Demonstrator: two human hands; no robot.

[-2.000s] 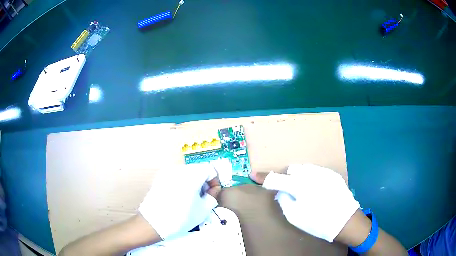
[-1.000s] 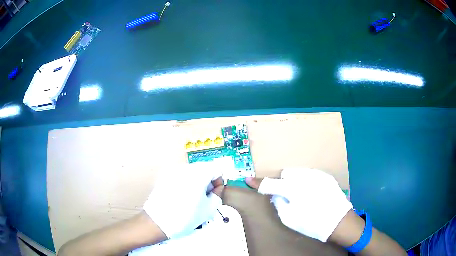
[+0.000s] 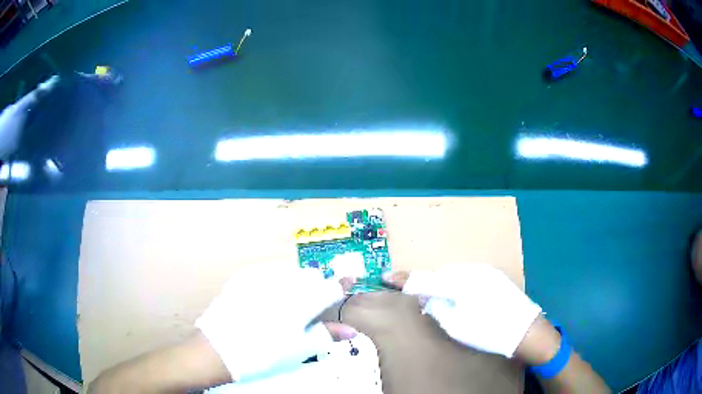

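Note:
A green circuit board (image 3: 319, 252) with a row of yellow ports lies on the tan cardboard mat (image 3: 154, 254). A white housing shell (image 3: 350, 377) lies below it, cut off by the bottom edge. A thin black lead (image 3: 341, 309) runs between the board's lower edge and the shell. My left hand (image 3: 265, 319), white-gloved, has one fingertip at the board's lower edge and a lower fingertip by the shell, with a gap between. My right hand (image 3: 481, 308), white-gloved, touches the board's lower right corner with a fingertip; its other fingers are curled and their grip is unclear.
Blue battery packs (image 3: 212, 56) lie on the dark green belt (image 3: 331, 100), one more (image 3: 562, 68) at the right. A blurred white glove of another person (image 3: 15, 119) reaches in at far left, near a yellow-ported board (image 3: 102, 71). An orange-red tray (image 3: 654, 19) is at top right.
My left fingertips have moved apart, showing the black lead. Another person's hand has entered at far left, where the white housing no longer shows. The view has shifted; more of the tray shows.

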